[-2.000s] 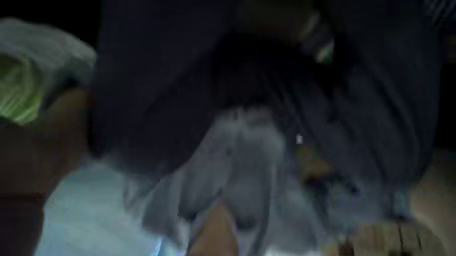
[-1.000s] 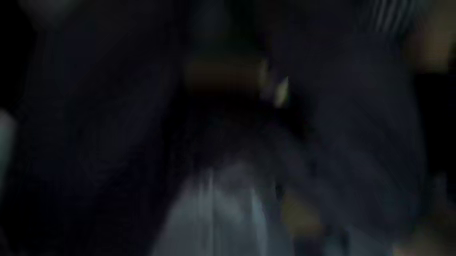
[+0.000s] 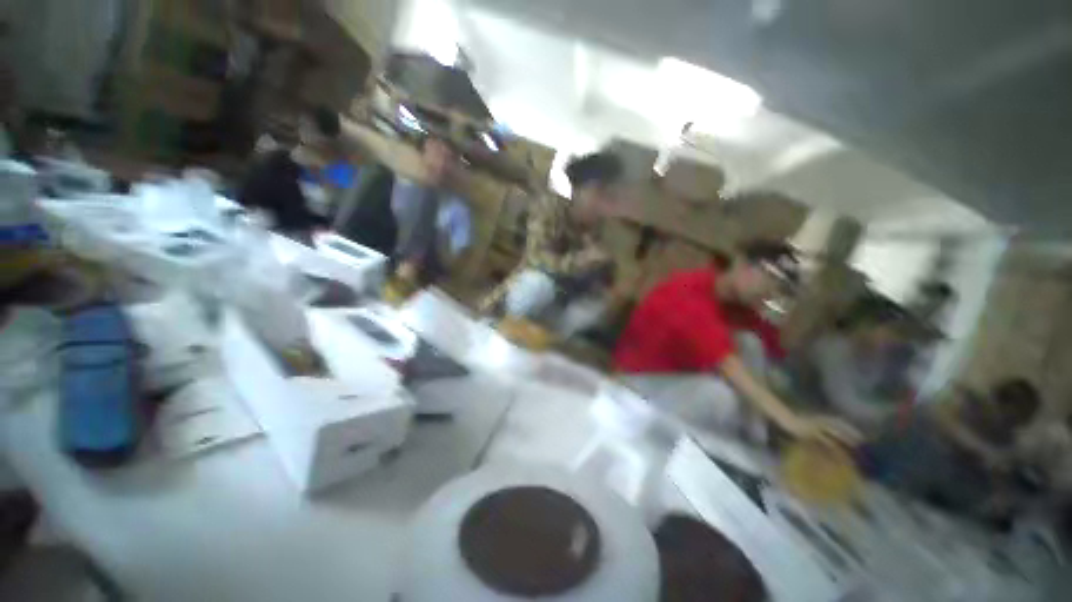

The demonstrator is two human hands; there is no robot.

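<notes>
A frosted white round drum [image 3: 437,543] with a brown disc [image 3: 529,541] set in its top stands at the bottom centre, nearest in front of me. Its lower part is cut off by the frame edge. A loose dark brown disc [image 3: 708,562] lies just right of it. An open white oblong box [image 3: 353,441] with small dark print stands left of the drum on the white table [image 3: 223,535]. Neither of my hands can be made out; a dark blurred shape at the bottom left corner is unclear.
A blue case [image 3: 98,382] lies at the left. White boxes, flat cards and clear plastic crowd the table's left and far side. A person in red [image 3: 682,323] reaches to a tan disc [image 3: 821,470]. Several other people sit beyond, before stacked cartons [image 3: 688,188].
The view has swung up from dark clothing and the lap to the tilted, blurred table and room. The drum, boxes and people across the table now show.
</notes>
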